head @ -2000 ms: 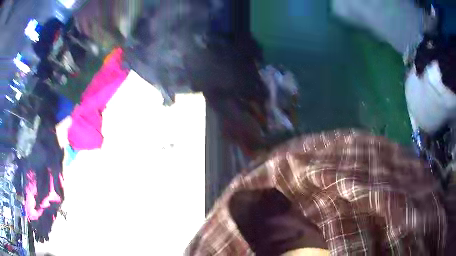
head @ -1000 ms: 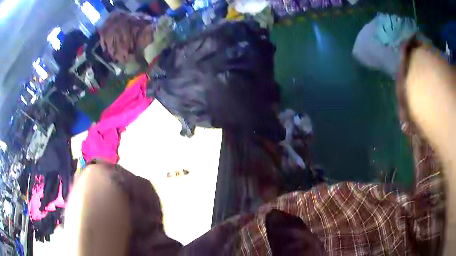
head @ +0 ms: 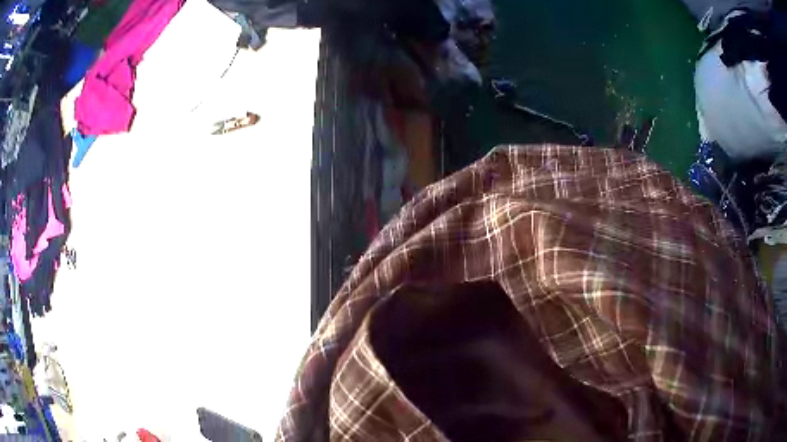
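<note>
Neither my left hand nor my right hand is in the picture. The nearest work surface is a large table (head: 194, 259), bleached white by glare. Small thread snips (head: 236, 123) lie on its upper part. A black slab that looks like a phone (head: 228, 426) lies at the bottom edge, cut off by the frame. Left of it a small red thing (head: 148, 436) is barely visible. A magenta garment pile (head: 112, 95) lies along the table's far left edge.
Brown plaid clothing (head: 587, 250) on my body fills the lower right. Black-and-pink garments (head: 39, 229) hang or lie left of the table. Green floor (head: 561, 65) shows at upper right, with a whitish bundle (head: 733, 99) beyond it. Dark cloth borders the table's right side.
The view has tipped down, so the large black garment heap is mostly out of frame. The two bare forearms seen one second ago, at lower left and right, are gone from view.
</note>
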